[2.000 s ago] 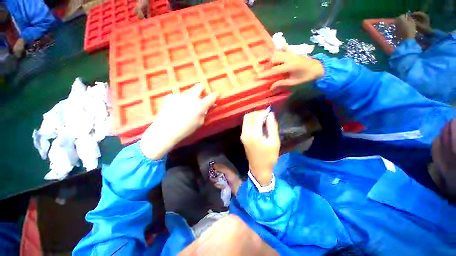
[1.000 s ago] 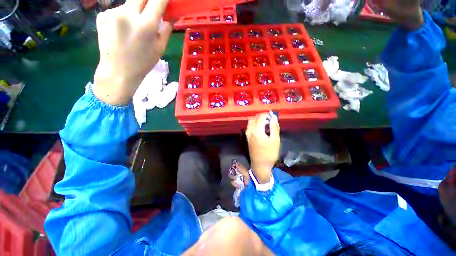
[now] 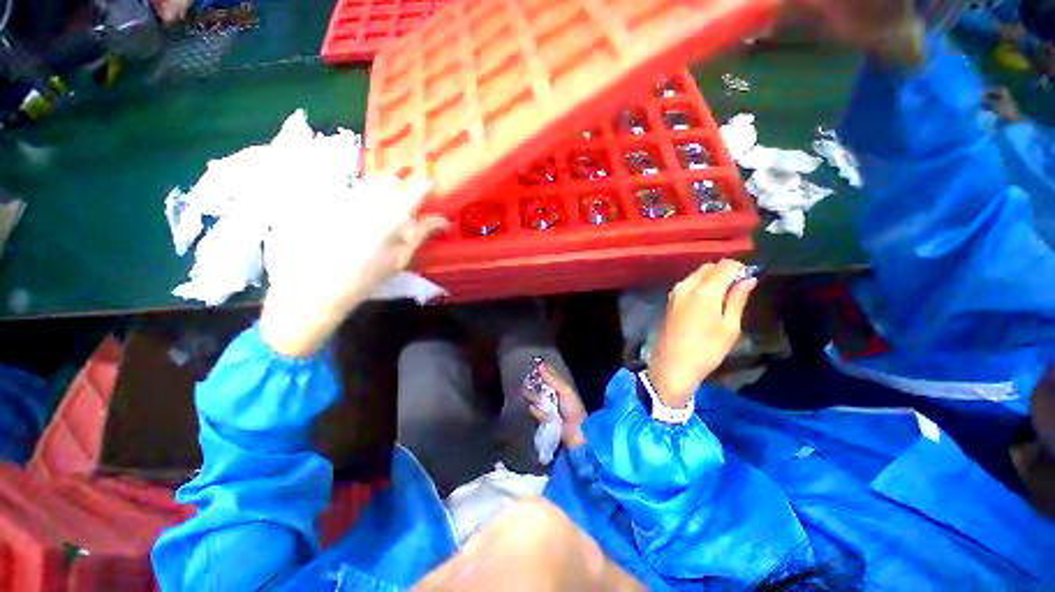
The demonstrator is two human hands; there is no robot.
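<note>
My left hand [image 3: 336, 249] grips the near left corner of an upper orange-red compartment tray [image 3: 498, 87], which is raised and tilted. Another person's hand [image 3: 885, 23] is at its far right end. Below it, a filled tray [image 3: 590, 249] shows round shiny parts in its pockets, on a stack at the bench edge. The raised tray hides its left side. My right hand [image 3: 703, 330], with a white band at the wrist, pinches a small dark shiny piece [image 3: 747, 275] right of the stack. The pockets I see in the raised tray look empty.
White crumpled wipes [image 3: 231, 202] lie left of the trays, and more wipes [image 3: 784, 185] lie right. A further hand [image 3: 561, 399], partly hidden, holds a shiny part and tissue above the lap. Orange-red trays [image 3: 104, 520] stand low at left. A person in blue sits close at right.
The upper tray has come back over the filled tray, its near left corner low. My left hand has come down with it. My right hand has shifted right, away from the tray's front edge.
</note>
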